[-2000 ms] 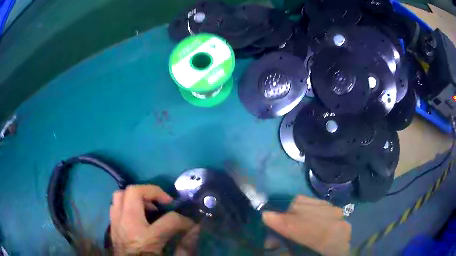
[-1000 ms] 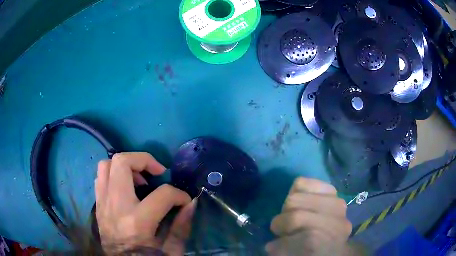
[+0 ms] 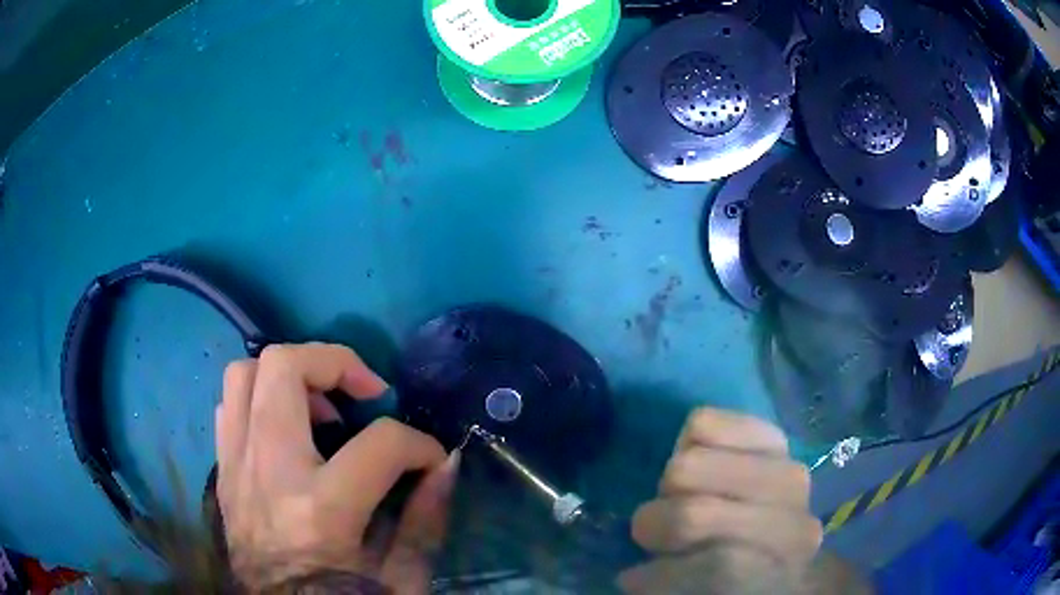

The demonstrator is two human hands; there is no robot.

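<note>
A black speaker driver plate [image 3: 535,360] with a silvery centre dot lies in front of me. My left hand [image 3: 320,465] is at its left edge, thumb and finger pinching a thin lead wire [image 3: 465,444] near the dot. My right hand [image 3: 732,500] is closed in a fist around the soldering iron [image 3: 529,477]; its dark handle is hardly visible. The iron's thin tip meets the wire end on the plate, just below left of the dot. The black headband of the headphones [image 3: 81,372] lies at the left, its lower part hidden by my left hand.
A green solder wire spool [image 3: 511,107] stands at the top centre. Many black driver plates [image 3: 697,99] are heaped at the upper right. A thin black cord [image 3: 942,432] and a yellow-black striped line [image 3: 895,500] run at the lower right. A blue tray edge [image 3: 1038,250] shows at the far right.
Since the oldest frame, the iron's tip has come left onto the plate beside the dot. The view has shifted, so the spool sits higher. Over the last second, both hands have hardly moved.
</note>
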